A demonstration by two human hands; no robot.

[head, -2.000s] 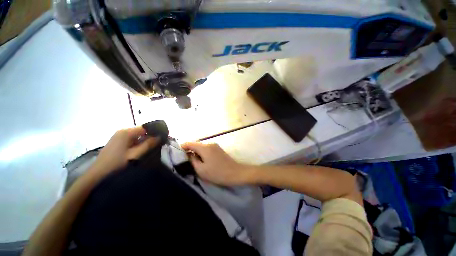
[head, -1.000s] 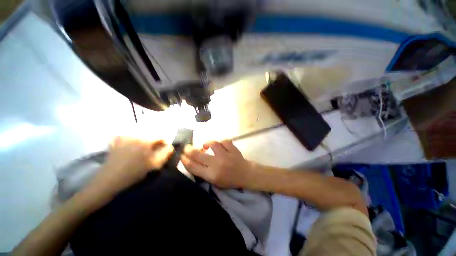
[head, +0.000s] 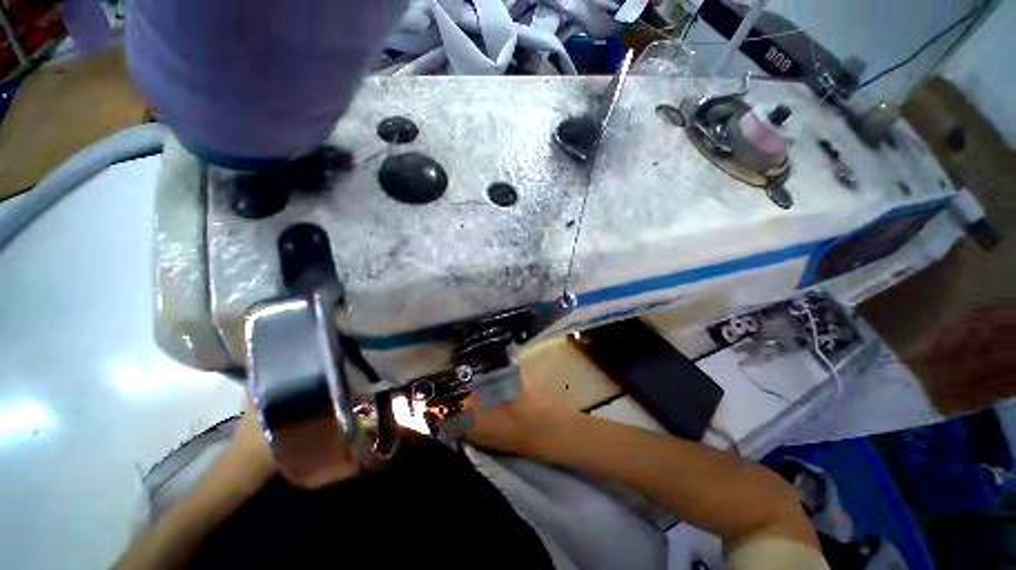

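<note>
The sewing machine head (head: 468, 234) fills the middle, seen from above, with its shiny take-up lever guard (head: 292, 373) at the front. A black panel (head: 379, 512) lies below it over my lap, with light grey cloth (head: 579, 507) on its right. My right hand (head: 507, 414) is at the needle area, partly under the machine head; its fingers are hidden. My left hand is hidden behind the guard; only the wrist and forearm show at lower left. The needle and presser foot are hard to make out beside a bright glow.
A purple thread cone (head: 256, 67) stands above the head at upper left. A black smartphone (head: 655, 373) lies on the machine bed. Grey cloth pieces (head: 501, 39) lie behind the machine. Blue bags (head: 858, 479) are at lower right.
The view has moved up and over the machine, now showing its top and the thread cone. Both hands have gone from in front of the needle to mostly behind the machine head.
</note>
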